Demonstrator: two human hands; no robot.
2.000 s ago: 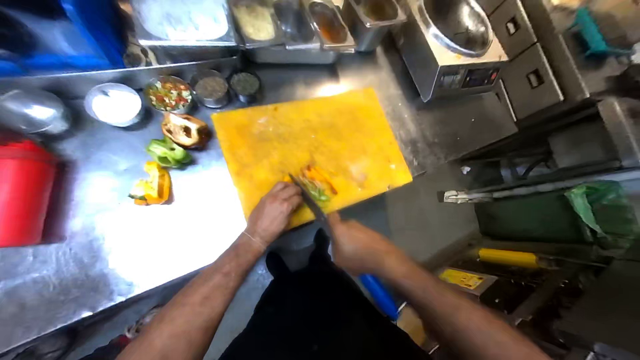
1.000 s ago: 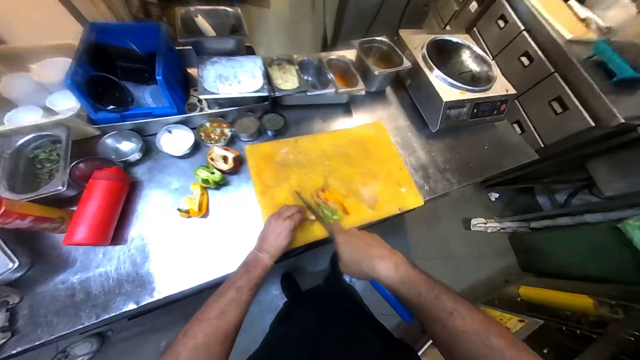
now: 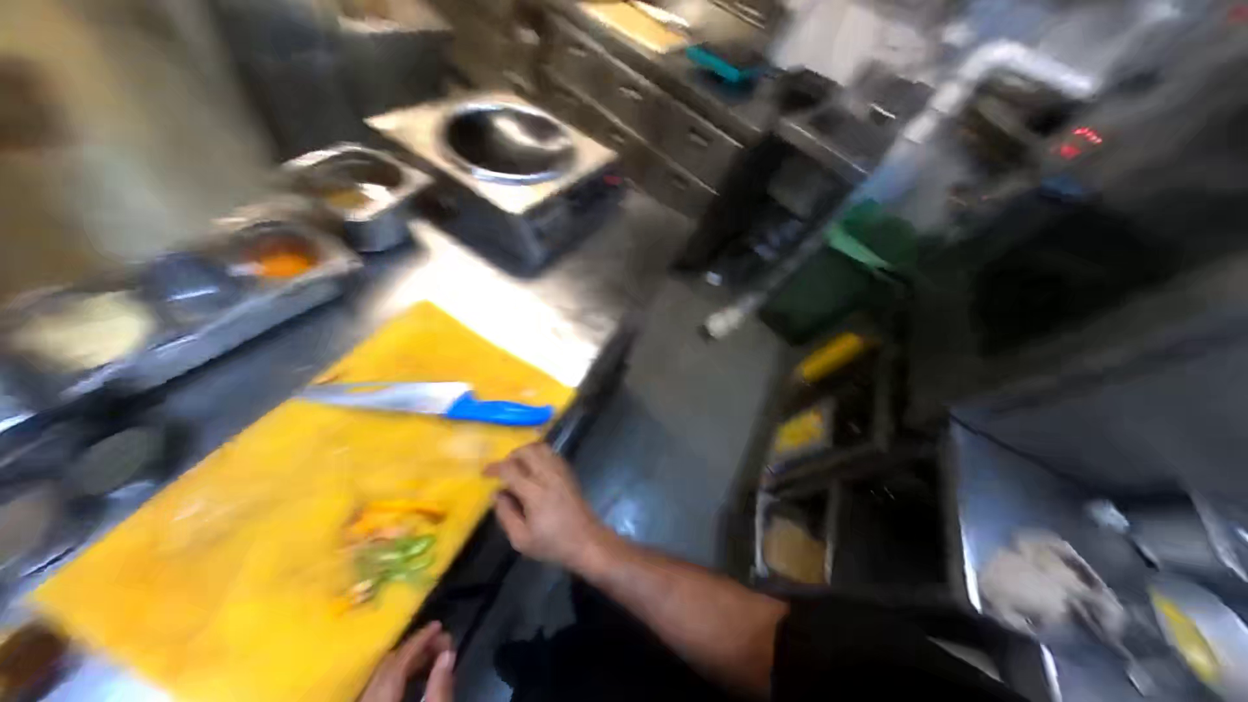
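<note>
A yellow cutting board point(image 3: 263, 526) lies on the steel counter. On its far part rests a knife with a blue handle point(image 3: 429, 401), touched by neither hand. Chopped orange and green peppers point(image 3: 392, 551) sit in a small heap near the board's front edge. Beyond the heap, my right hand point(image 3: 546, 502) is at the front edge, fingers apart and holding nothing that shows. My left hand point(image 3: 419, 668) is at the bottom of the view beside the near edge, partly cut off, its fingers slightly bent and apart. The frame is blurred.
Metal containers of food point(image 3: 283, 258) line the back of the counter at left. A steel appliance with a round bowl point(image 3: 512, 146) stands beyond the board. Drawers point(image 3: 673, 136) are behind it. Right of the counter are the floor, a green bin point(image 3: 829, 283) and shelving.
The knife, in my right hand before, now lies on the board, let go. Both hands have come away from the chopped peppers to the board's front edge. The view has swung right.
</note>
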